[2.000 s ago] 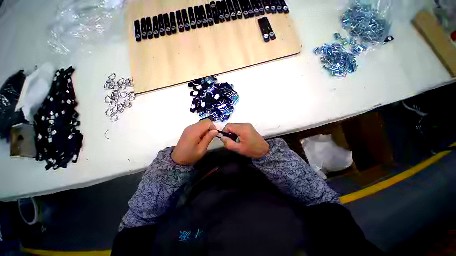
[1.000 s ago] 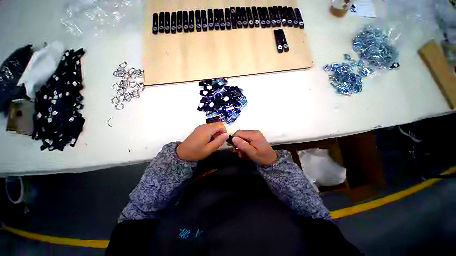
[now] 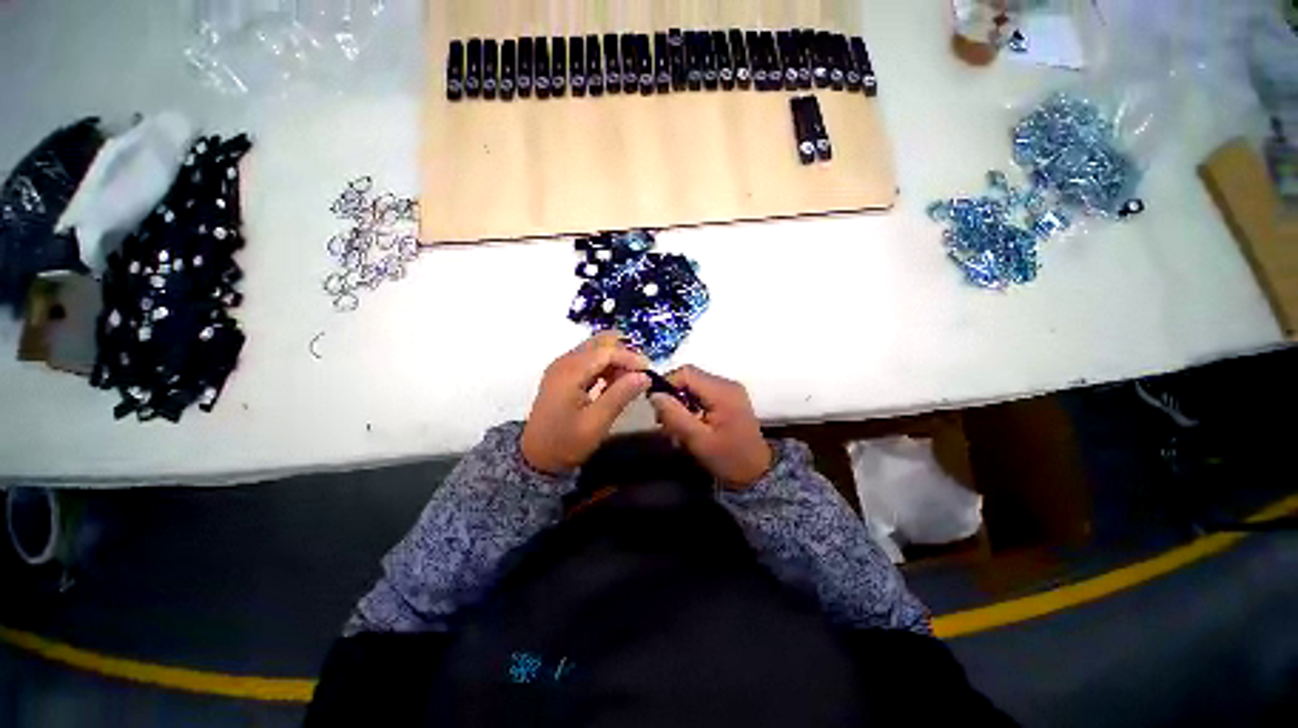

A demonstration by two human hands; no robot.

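Note:
My left hand [image 3: 584,400] and my right hand [image 3: 719,424] meet at the table's front edge. Both hold a small black strap tab [image 3: 663,384] between their fingertips. The fingers hide most of the tab, and any hardware on it is too small to tell. A mixed heap of finished assemblies [image 3: 644,296], black and blue-silver, lies just beyond the hands. A row of laid-out straps [image 3: 612,64] stands on the tan board [image 3: 570,157], with two more straps [image 3: 810,130] below the row.
Wire rings [image 3: 373,245] lie left of the board. A loose strap pile [image 3: 171,277] and small brown carton [image 3: 60,322] are at far left. Metal clasps [image 3: 992,239] lie at right near a clear bag and a tan block [image 3: 1250,228]. An open brown box [image 3: 1032,484] is below the table edge.
The view has shifted, so the table's things sit differently in the picture. The hands stay together on a small black strap tab, with the fingers slightly changed in pose.

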